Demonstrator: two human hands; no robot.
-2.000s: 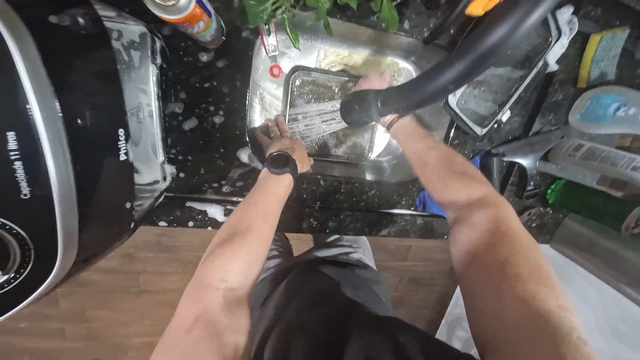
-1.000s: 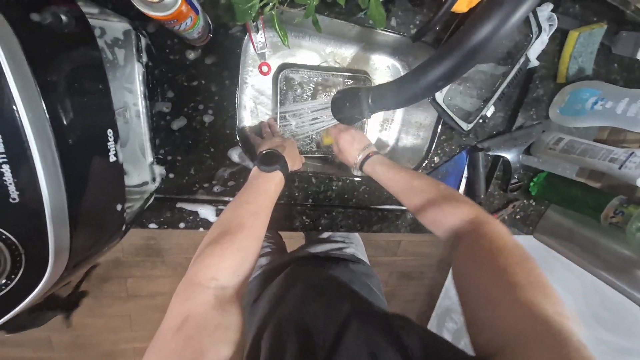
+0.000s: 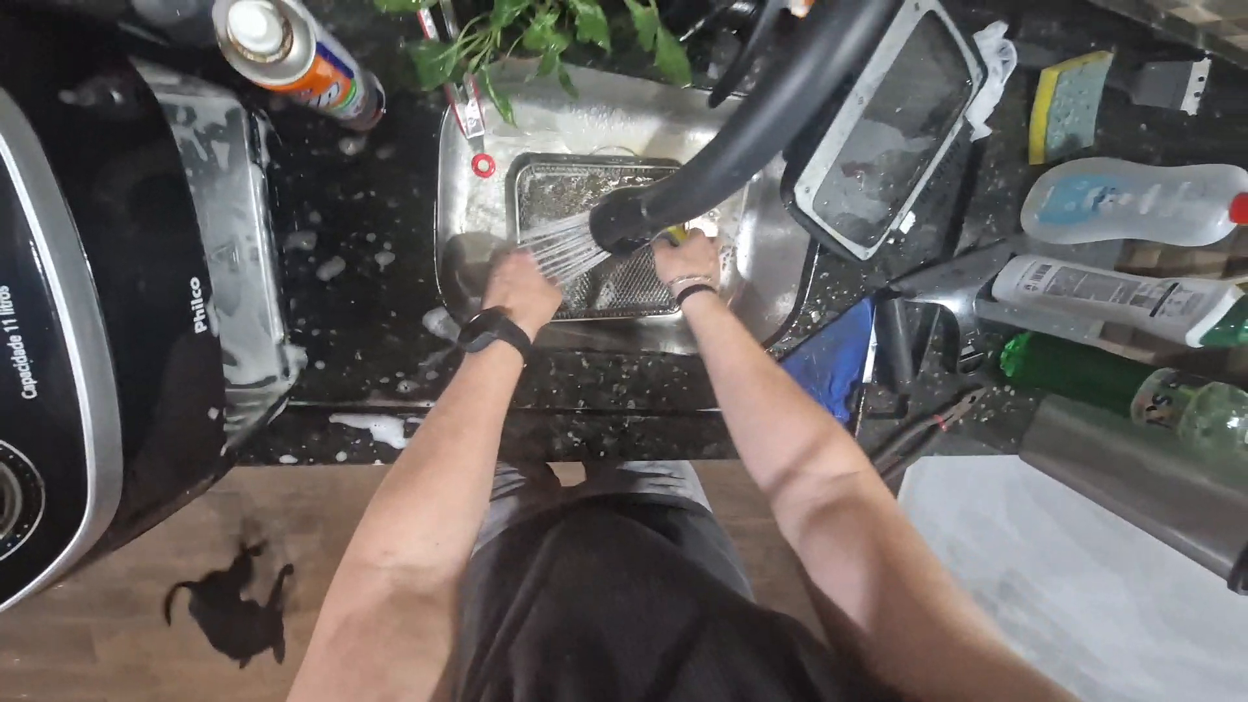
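Note:
A rectangular metal mesh tray [image 3: 624, 283] lies in the stainless steel sink [image 3: 770, 292]. From above, a black faucet [image 3: 726, 161] sprays water over its left part. My left hand [image 3: 524, 290], with a dark watch on the wrist, is at the tray's lower left edge, under the spray; its fingertips are blurred, so its hold is unclear. On the tray's right side, my right hand [image 3: 687, 261] has its fingers closed on a yellow sponge [image 3: 676, 234], of which only a small part shows.
Left stands a black air fryer [image 3: 146, 273], near an aerosol can [image 3: 292, 63]. Leaves [image 3: 575, 34] overhang the sink's back. At right are a framed panel [image 3: 868, 146], another sponge [image 3: 1070, 107], bottles [image 3: 1131, 202], pliers [image 3: 926, 429] and a blue object [image 3: 834, 361]. A black cat [image 3: 234, 609] is on the floor.
My right hand has come from the far side of the tray, behind the faucet head, to its near right side, and the yellow sponge now shows. My left hand stays near the left edge.

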